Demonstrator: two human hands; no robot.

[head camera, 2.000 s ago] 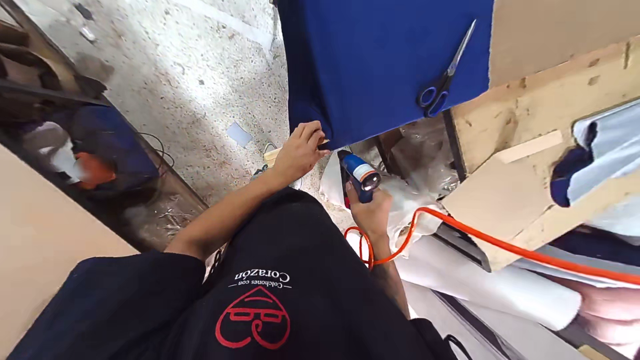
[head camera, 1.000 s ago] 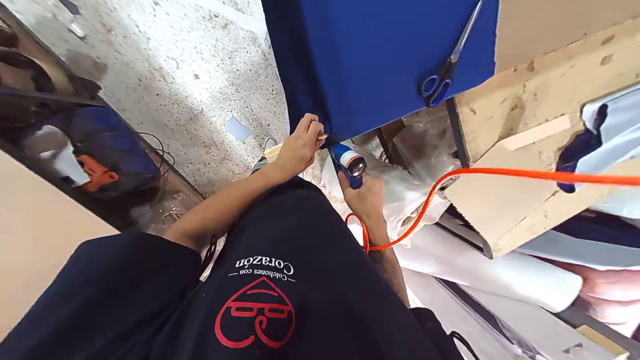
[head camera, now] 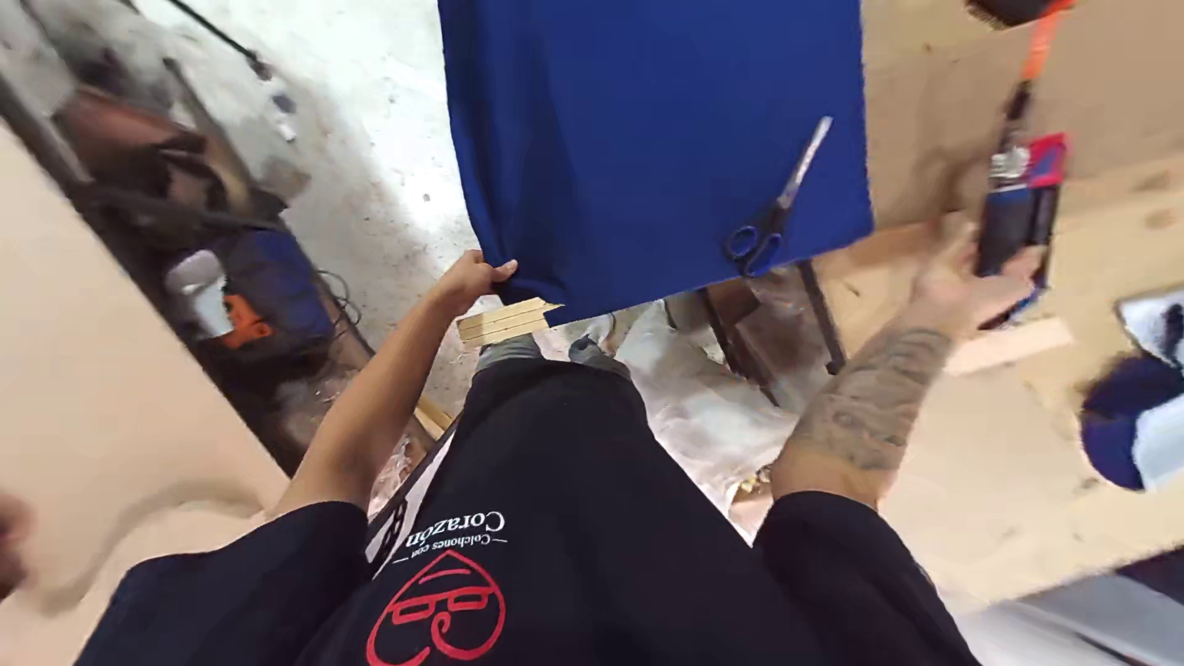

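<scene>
Blue fabric (head camera: pixel 647 139) lies over a board and hangs past its left side. My left hand (head camera: pixel 476 279) pinches the fabric's near left corner, just above the pale end of a wooden board (head camera: pixel 504 322). At the right, my right hand (head camera: pixel 985 277) is closed around a blue and black pneumatic stapler (head camera: pixel 1006 227), with an orange air hose (head camera: pixel 1043 42) running up from its end. The stapler is blurred and lies over the wooden work surface. Scissors with dark blue handles (head camera: pixel 763 242) rest on the fabric near its front edge, blades pointing up and right.
A wooden work surface (head camera: pixel 999 472) spans the right side, with blue and white fabric pieces (head camera: pixel 1133 416) on it. Clear plastic wrapping (head camera: pixel 694 398) lies below. At the left are a shelf with a blue bag (head camera: pixel 277 287) and a pale panel (head camera: pixel 102 370). Part of another person's hand (head camera: pixel 11 541) shows at the left edge.
My right hand has moved away from the fabric's near left corner, out to the right with the stapler. My left hand stays at that corner. The view has shifted.
</scene>
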